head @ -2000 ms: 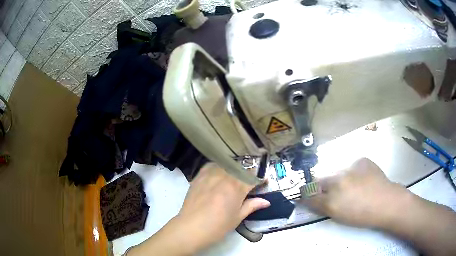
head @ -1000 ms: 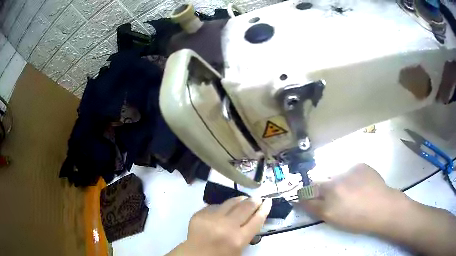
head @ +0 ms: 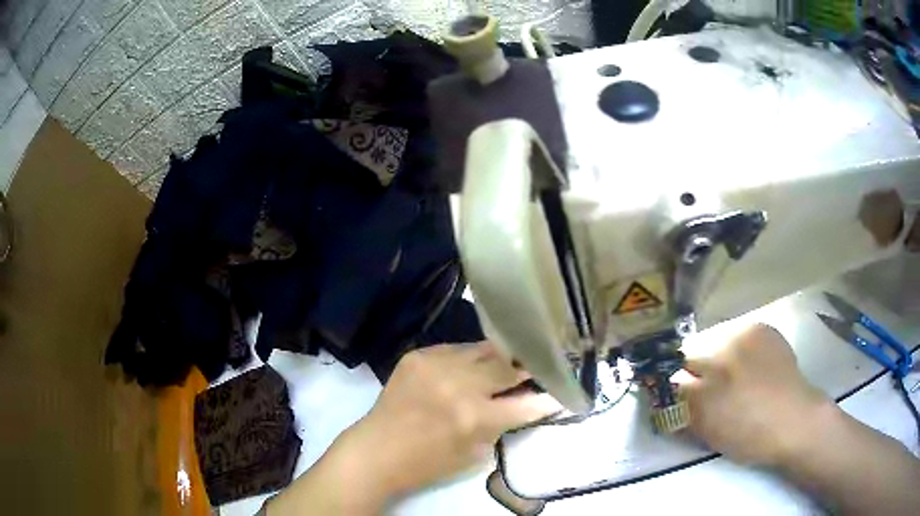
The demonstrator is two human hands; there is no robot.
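My left hand (head: 444, 403) lies at the left end of the needle plate, fingers pointing right under the off-white sewing machine head (head: 615, 242). A small dark sliver (head: 516, 388) shows between its fingers; whether it is held fabric is unclear. My right hand (head: 752, 388) is right of the presser foot, fingertips close behind the ribbed knob (head: 669, 417); its grip is hidden. The machine bed plate (head: 595, 459) shows bare in front of the foot. A flat stack of dark patterned pieces (head: 247, 433) lies at the left.
A large black fabric heap (head: 313, 242) with patterned patches lies behind my left hand, against the brick-patterned wall (head: 171, 71). Blue-handled snips (head: 873, 338) lie at the right. An orange edge (head: 182, 454) and brown panel (head: 61, 302) stand at the left.
The view has shifted, so the machine sits farther right. My left hand has moved from the front of the plate to its left end. The black piece no longer shows on the plate.
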